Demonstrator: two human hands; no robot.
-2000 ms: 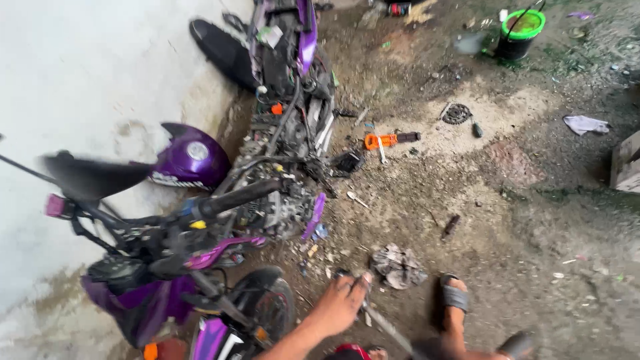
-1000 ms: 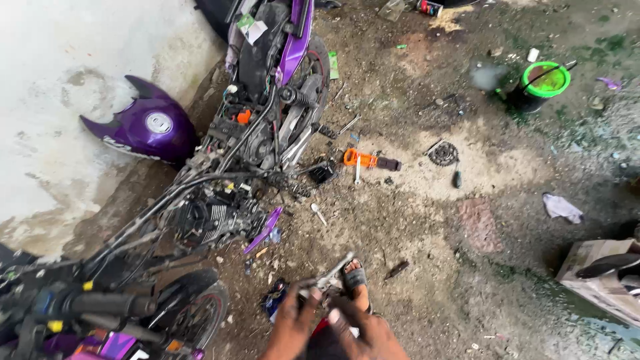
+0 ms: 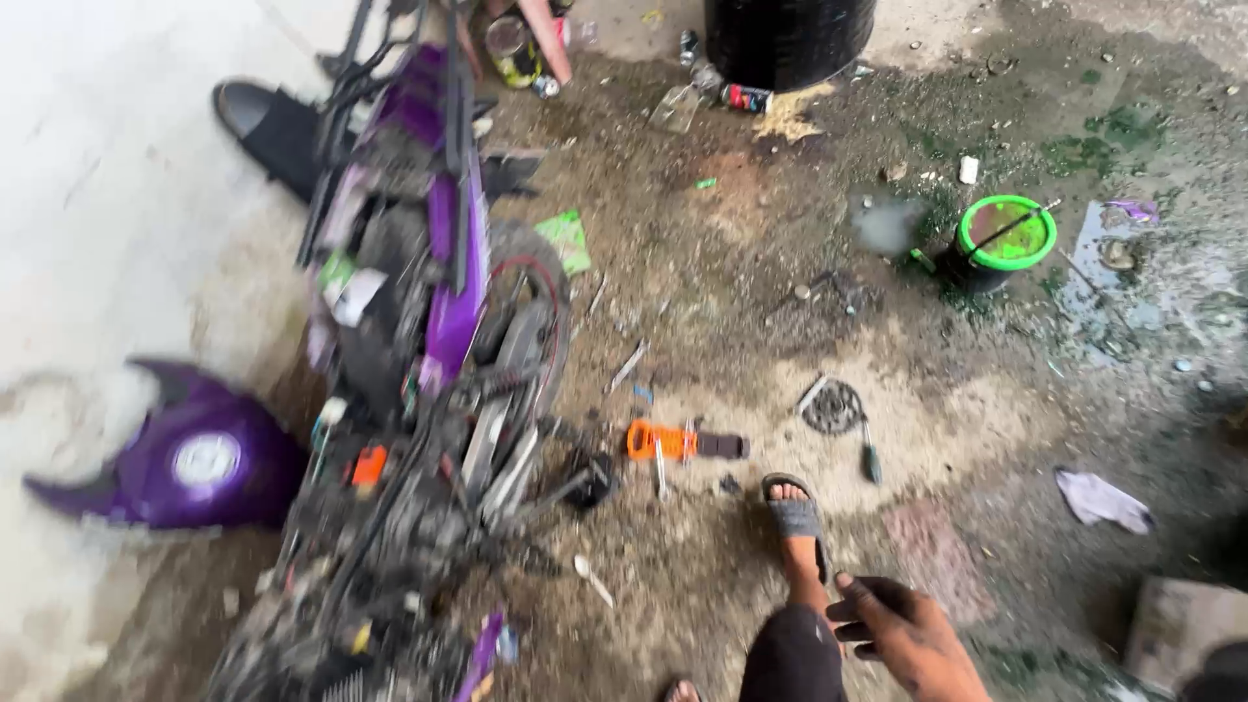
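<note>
My right hand is at the lower right beside my knee, its fingers blackened, loosely bent and apart, with nothing seen in it. My left hand is out of view. To the left stands a partly stripped purple motorcycle, blurred in places. A purple fuel tank lies by the wall. An orange plastic part with a dark end lies on the ground with a wrench against it. Nearer the hand are a coiled chain and a dark-handled screwdriver. A spoon lies below the orange part.
A black bucket with a green rim stands at the right near puddles. At the top is a large black drum. A whitish cloth and a box are at the right. My sandalled foot is on the dirt ground.
A second ago both hands were together at a metal part near the bottom; now only the right shows, apart from it. The left hand and that part have left the view, which has shifted.
</note>
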